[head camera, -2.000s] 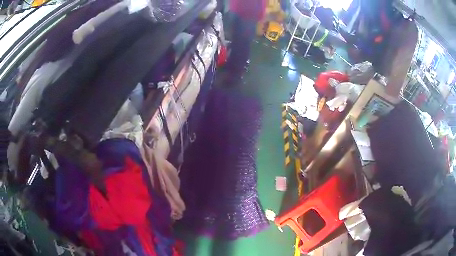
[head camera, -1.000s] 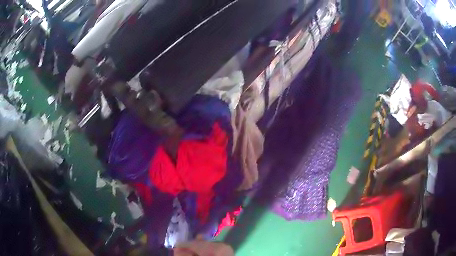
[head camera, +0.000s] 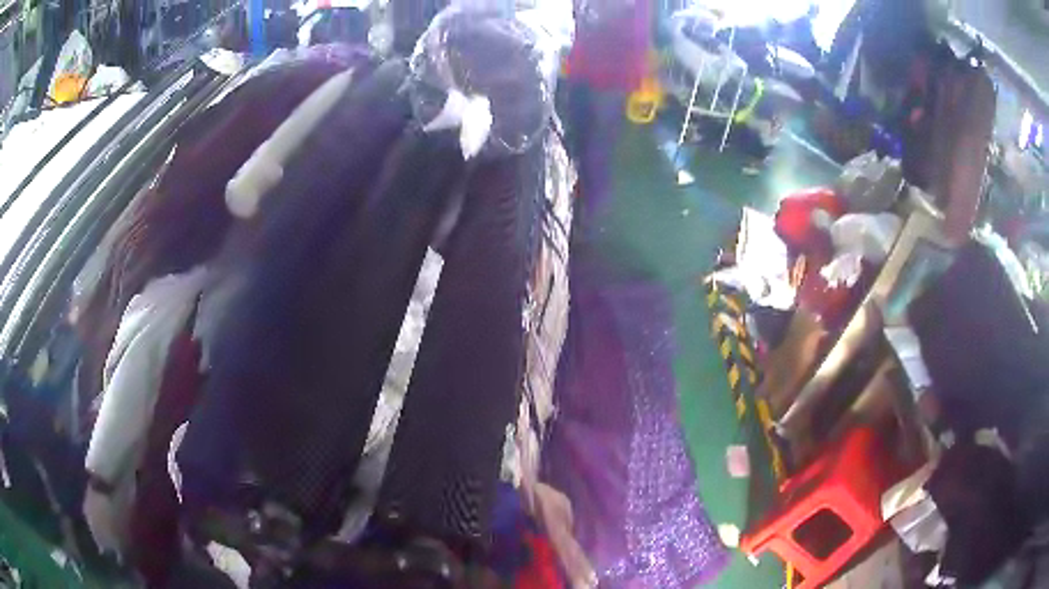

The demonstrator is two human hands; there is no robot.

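Neither of my hands can be made out in the head view. Nearest in front lie long dark fabric rolls, side by side, running away from me. A white roll lies at their left, and a pale narrow strip shows between two dark rolls. Purple glittery fabric is spread on the floor to their right. Part of a red cloth heap shows at the bottom edge. The picture is blurred near the bottom.
A red plastic stool stands at the lower right beside yellow-black floor tape. Green floor runs between tape and purple fabric. Clear crinkled plastic lies at the rolls' far end. Dark cloth and cardboard crowd the right side.
The view has swung back up and left over the rolls. The red and blue cloth heap has dropped mostly out of the bottom of the picture.
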